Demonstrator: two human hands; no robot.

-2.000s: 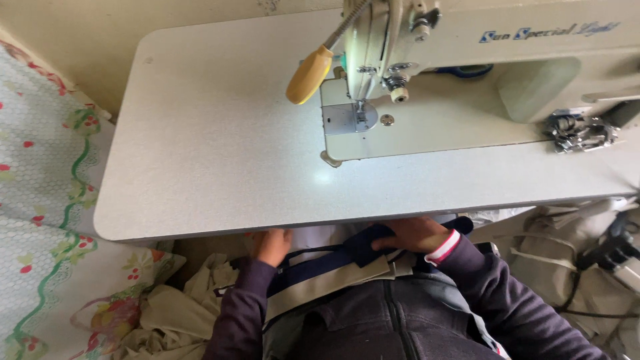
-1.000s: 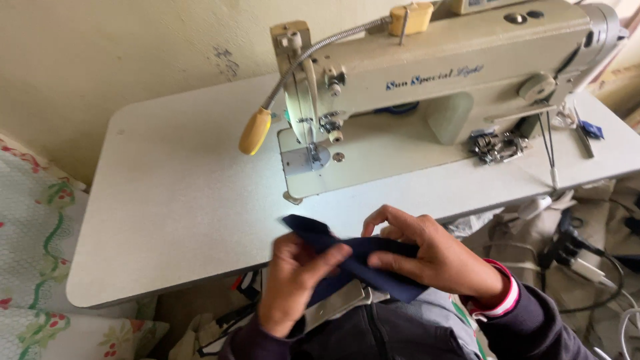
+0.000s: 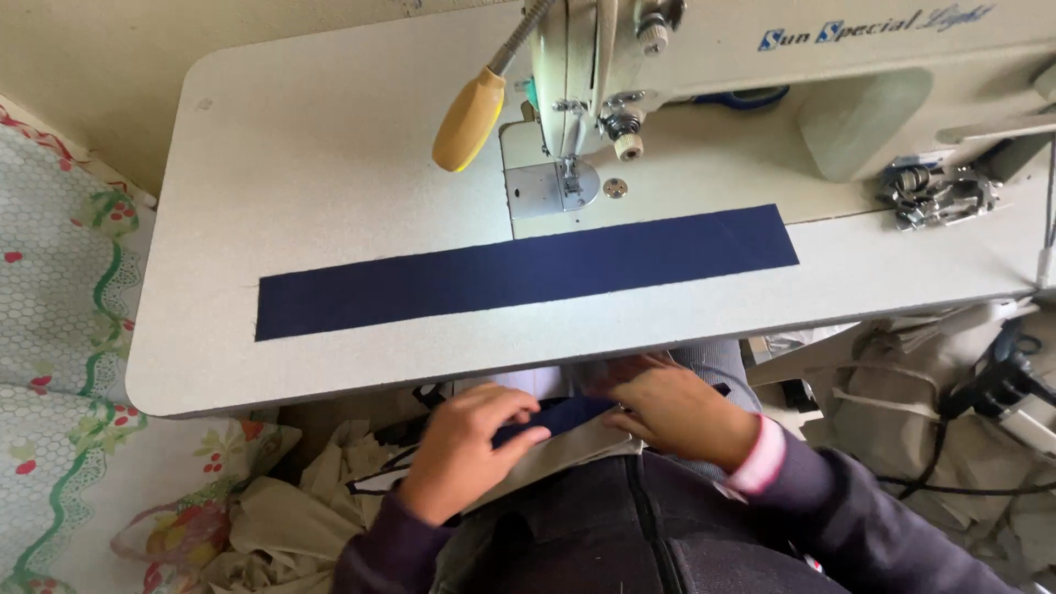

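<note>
A long navy fabric strip (image 3: pixel 528 271) lies flat and slightly slanted on the white sewing table (image 3: pixel 330 181), its upper edge overlapping the bed of the sewing machine (image 3: pixel 742 49). Below the table's front edge, over my lap, my left hand (image 3: pixel 474 441) is at another navy cloth piece (image 3: pixel 561 417), fingers curled around its left part. My right hand (image 3: pixel 681 408) touches the right end of that cloth, its fingers blurred and partly hidden. Beige cloth (image 3: pixel 561 462) lies under both hands. The presser foot (image 3: pixel 570 177) stands above the strip.
A lamp with a yellow cover (image 3: pixel 469 120) hangs left of the needle. Blue-handled scissors (image 3: pixel 747 99) lie behind the machine's arm, and metal presser feet (image 3: pixel 936 194) sit at the right. Beige cloth (image 3: pixel 289 520) heaps below left; black cables (image 3: pixel 940 445) run below right.
One navy strip now lies flat on the table; a second ago both hands held navy cloth in front of the table edge. My hands are now lower, over my lap. The view has shifted.
</note>
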